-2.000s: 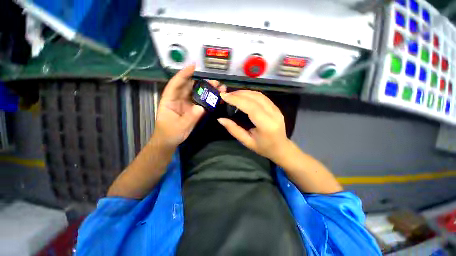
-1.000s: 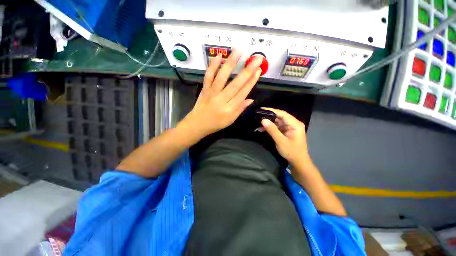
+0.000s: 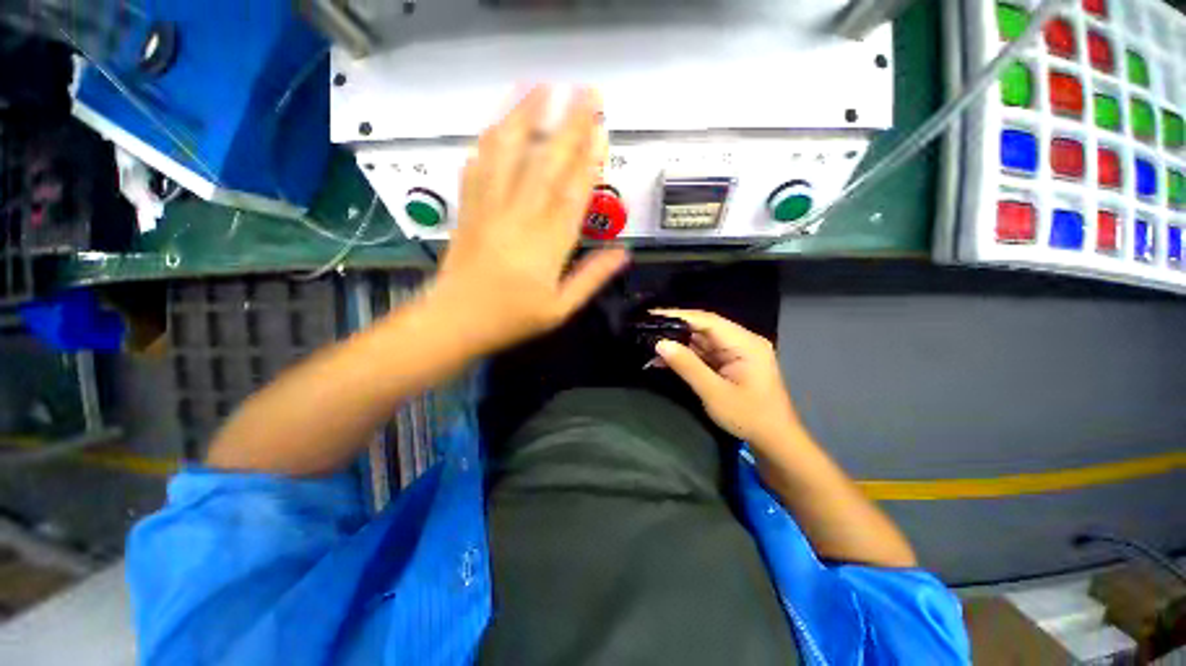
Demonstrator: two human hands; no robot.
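Observation:
My left hand [image 3: 520, 234] is raised with its fingers apart, in front of the press machine's panel, and holds nothing that I can see. It is slightly blurred and covers the left display. My right hand [image 3: 735, 377] holds a small dark watch body [image 3: 663, 332] between thumb and fingers, below the panel's front edge. The watch is seen at a slant and its screen cannot be read. The press machine [image 3: 624, 78] is straight ahead, with a red button [image 3: 604, 215] just right of my left hand, green buttons [image 3: 425, 206] at both ends and an unlit-looking display [image 3: 693, 203].
A white tray [image 3: 952, 195] with rows of red, green and blue watch screens is at the right. A blue box [image 3: 234, 104] stands at the left with clear tubing. A dark compartment tray [image 3: 247, 351] is below bench level at the left. Boxes [image 3: 1067, 625] lie at the lower right.
Two seconds ago both hands were at the watch and its lit screen showed. My left hand has since left it and moved up over the panel. The watch stays in my right hand.

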